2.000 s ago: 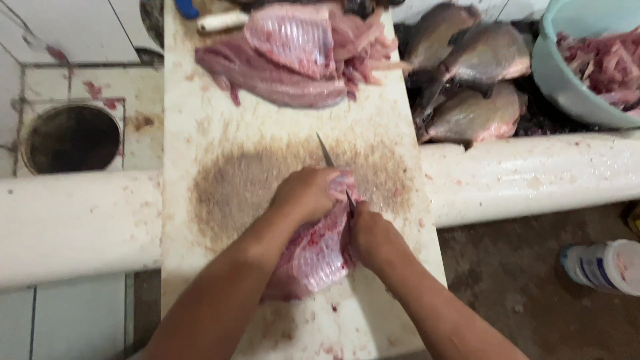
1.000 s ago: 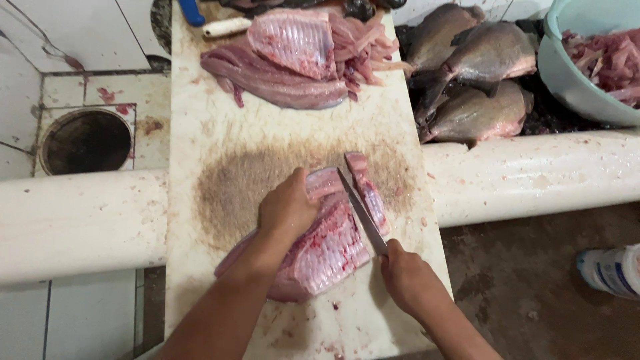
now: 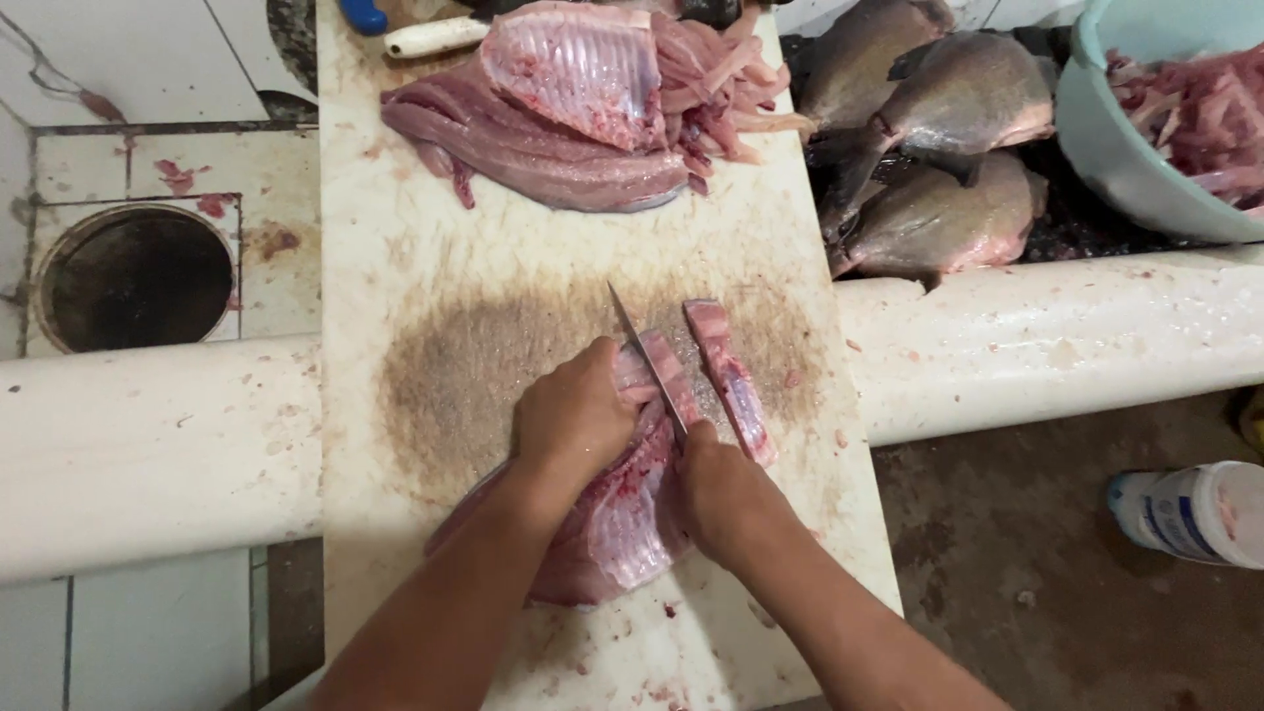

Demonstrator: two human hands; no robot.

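Observation:
My right hand (image 3: 716,484) grips a knife, its handle hidden in the fist. The knife's narrow blade (image 3: 650,360) lies across the upper end of a raw fish fillet (image 3: 632,523) with pale rib marks. My left hand (image 3: 580,410) presses on the same fillet, just left of the blade. A narrow cut strip of fish (image 3: 729,380) lies apart, right of the blade. Both pieces rest on a stained white cutting board (image 3: 583,247). Farther up the board are more fish fillets (image 3: 573,74) and thin strips of flesh (image 3: 716,79).
A white knife handle (image 3: 434,37) and a blue handle (image 3: 363,15) lie at the board's top left. Whole fish (image 3: 943,212) and a light-green basin (image 3: 1111,128) of flesh are at upper right. A white bucket (image 3: 1185,513) stands lower right; a round drain opening (image 3: 138,276) is left.
The strip that lay beside the fillet one second ago is now farther from it. The knife has moved left onto the fillet's upper end, and my right hand has moved up and left.

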